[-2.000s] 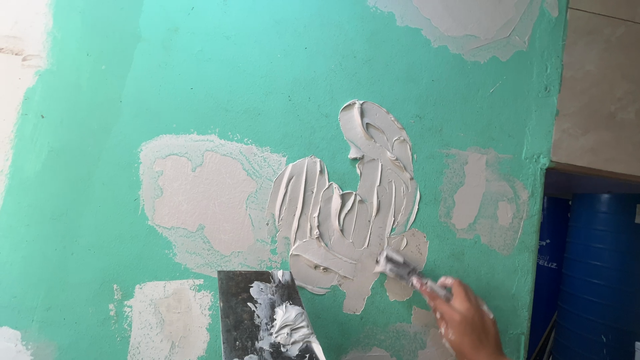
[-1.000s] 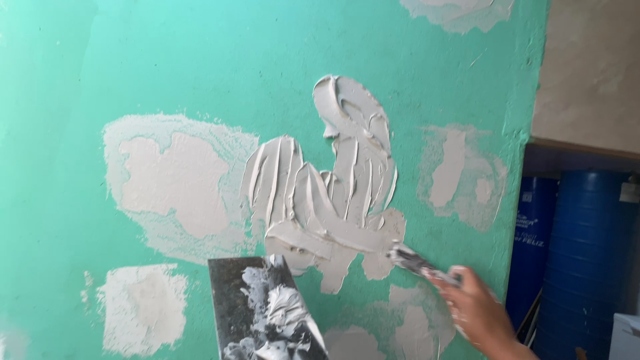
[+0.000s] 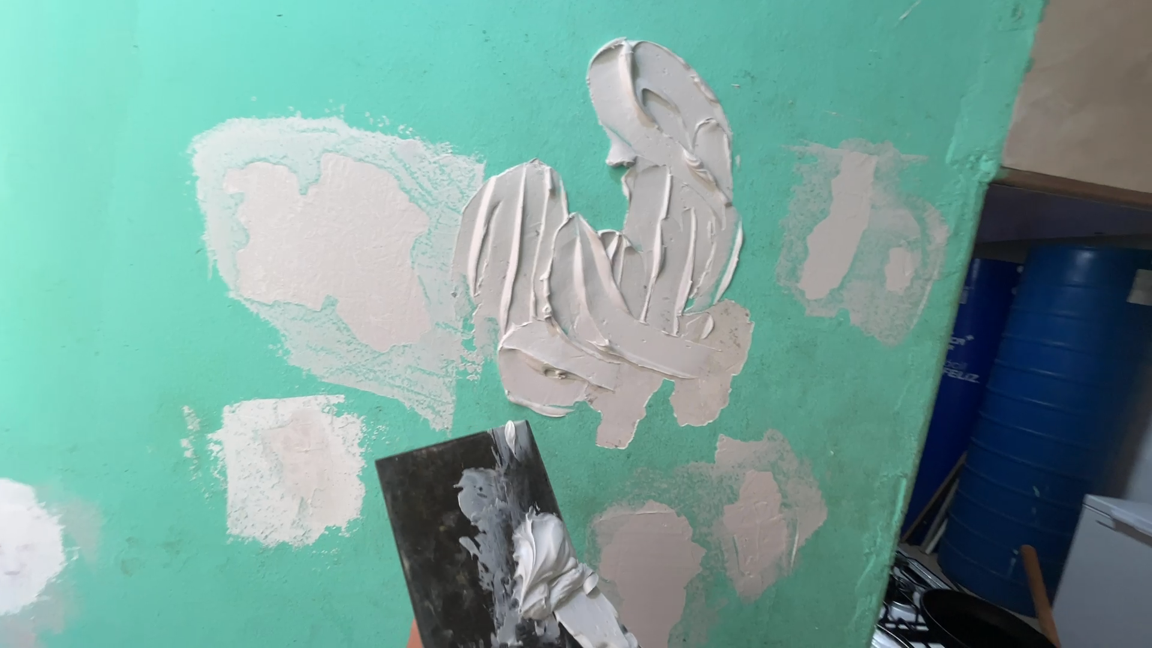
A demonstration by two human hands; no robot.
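A dark rectangular plate point(image 3: 432, 531) stands at the bottom centre, tilted, with a mound of white filler paste point(image 3: 544, 562) and grey-white smears on its face. At its lower left edge a sliver of my left hand point(image 3: 415, 635) shows, holding the plate; the rest is hidden below the frame. Above the plate, thick ridged wet filler point(image 3: 666, 216) covers an area of the green wall point(image 3: 540, 99), overlapping a flat beige patch point(image 3: 715, 387) at its lower edge. My right hand and its putty knife are out of view.
Flat pale patches point(image 3: 333, 243) lie on the wall around the wet filler. Beyond the wall's right edge stand blue plastic barrels point(image 3: 1035, 396), a dark pan point(image 3: 972, 621) on a gas stove point(image 3: 913, 585), and a white appliance or cabinet point(image 3: 1102, 576).
My right hand, with the putty knife on the lower right of the filler a second ago, has left the view. A smooth band of filler now crosses the lower ridges, unlike two seconds ago.
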